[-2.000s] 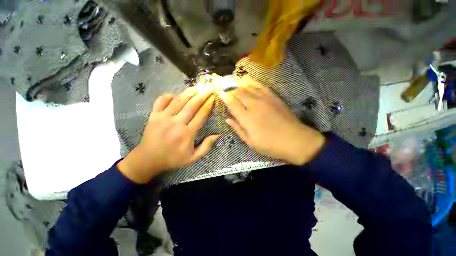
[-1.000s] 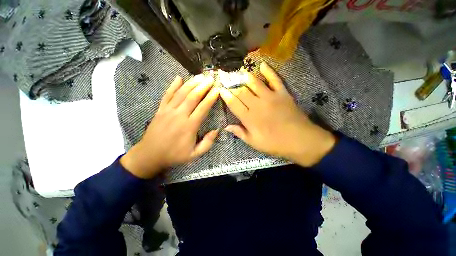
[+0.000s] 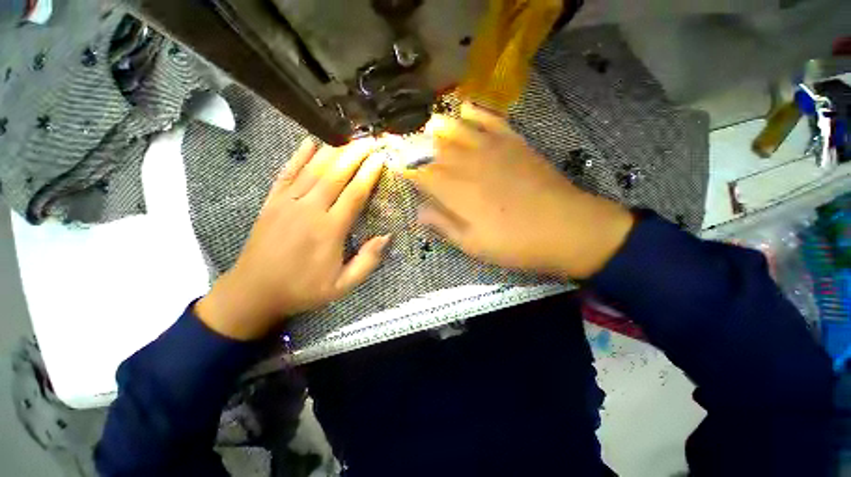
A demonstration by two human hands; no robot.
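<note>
A grey ribbed fabric panel [image 3: 634, 140] with dark flower motifs lies flat under the sewing machine head [image 3: 411, 56]. My left hand [image 3: 303, 233] lies on the panel, palm down, fingertips at the bright glow by the presser foot [image 3: 378, 133]. My right hand [image 3: 513, 200] lies on the panel to the right of the glow, fingers bent and slightly blurred. A small dark mark shows by its fingertips. The needle and any seam are lost in glare. Whether the right fingers pinch the cloth is hidden.
Bunched grey cloth [image 3: 84, 121] lies at the left back. More cloth hangs below the left table edge [image 3: 84, 396]. A yellow-orange bundle [image 3: 499, 56] hangs at the machine head. A ruler strip [image 3: 420, 321] runs along the front edge. A blue basket [image 3: 830, 270] stands lower right.
My right hand has drawn its fingers in from spread to bent near the glow. My left hand stays flat beside the presser foot. The panel's front edge now lies farther from the table edge.
</note>
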